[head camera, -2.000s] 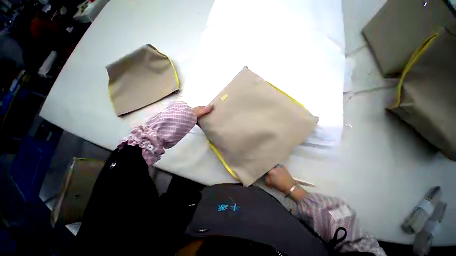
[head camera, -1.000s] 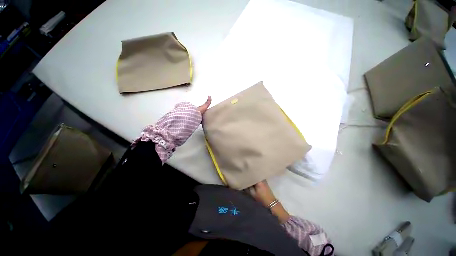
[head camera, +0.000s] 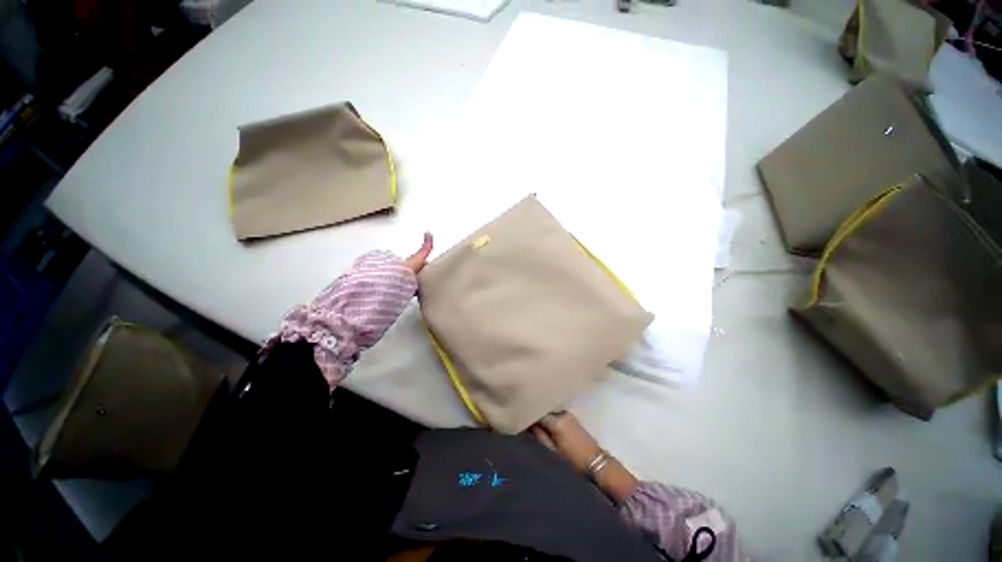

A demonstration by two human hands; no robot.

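Note:
A taupe bag body [head camera: 527, 313] with yellow side piping lies tilted in front of me, partly over white paper [head camera: 615, 132]. A small pale gold plate [head camera: 481, 242] shows near its upper left edge. My left hand [head camera: 420, 255] is at the bag's left corner, thumb up, its fingers mostly hidden behind the bag. My right hand [head camera: 563, 431] is at the lower edge, its fingertips under or inside the bag and hidden. A bracelet shows on the right wrist.
Another taupe bag [head camera: 313, 173] lies at the upper left. Larger bags [head camera: 917, 291] stand at the right. Rolled straps [head camera: 866, 514] with white bands lie at the lower right. A bag [head camera: 126, 401] sits lower down at the left, beyond the table edge. A white stack [head camera: 467, 6] is at the far side.
The camera view has shifted. The bag body has turned slightly and sits nearer my body than two seconds ago. Both hands have stayed at its edges, the right with its fingers more hidden.

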